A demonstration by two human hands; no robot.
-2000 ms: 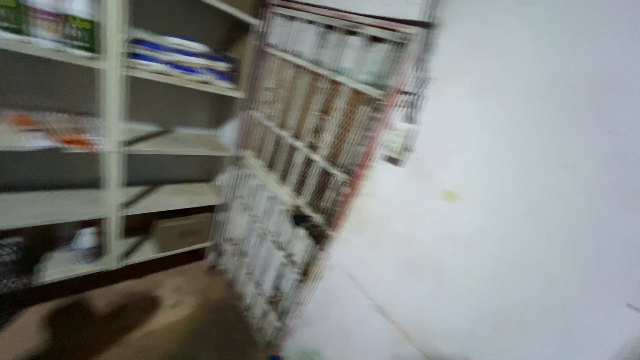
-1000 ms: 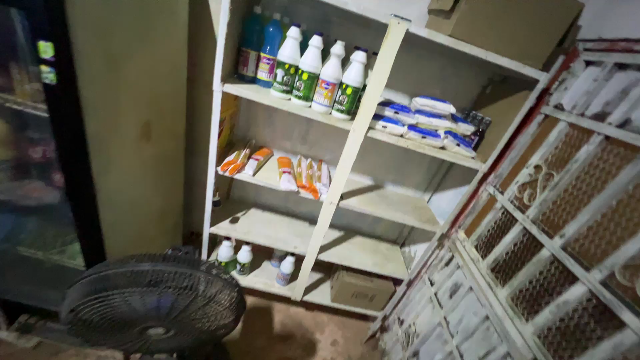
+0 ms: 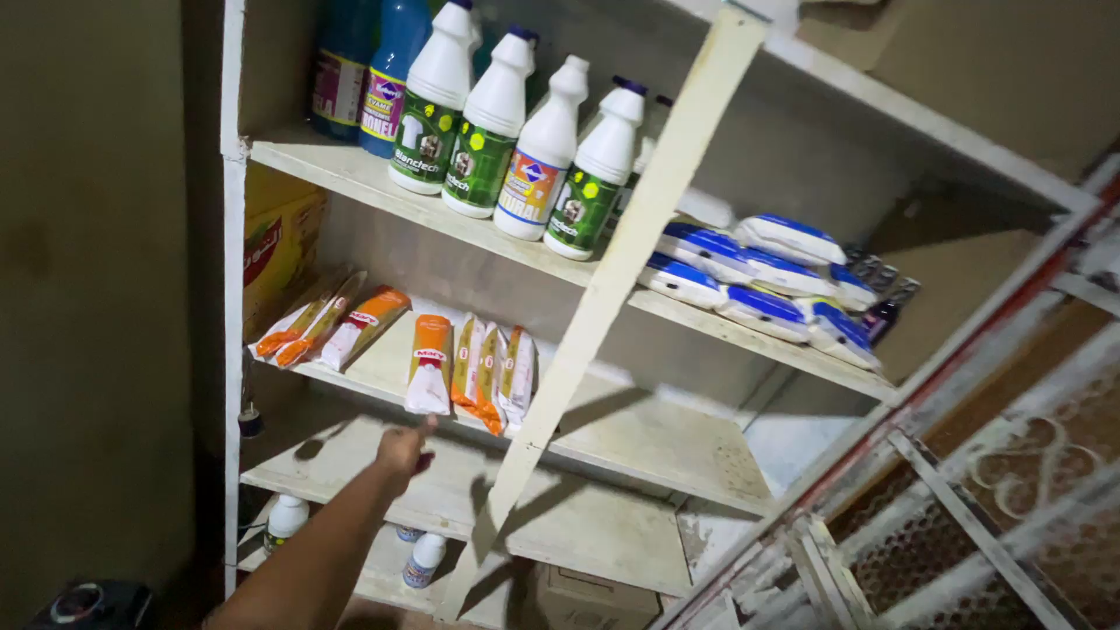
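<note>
My left hand (image 3: 405, 451) reaches in from the lower left with a finger extended, holding nothing. Its fingertip is just below the lower end of an orange and white packet (image 3: 430, 366) on the middle shelf; whether they touch, I cannot tell. Several slim packets (image 3: 492, 372) lean side by side to its right, and another orange packet (image 3: 363, 328) lies to its left. White plastic bottles with green labels (image 3: 480, 131) stand on the shelf above, beside blue bottles (image 3: 385, 83). Blue and white bags (image 3: 770, 271) are stacked behind the slanting upright's right side. My right hand is out of view.
A pale shelf upright (image 3: 604, 289) crosses the shelving. The lower shelves hold small white bottles (image 3: 425, 560) and a cardboard box (image 3: 591, 604). A metal grille gate (image 3: 989, 516) borders the right side. At the bottom left is a dark object (image 3: 87, 605).
The view has swung from the wall and gate to the shelves and come nearer to them. My left hand, absent from both earlier frames, now reaches toward the packets.
</note>
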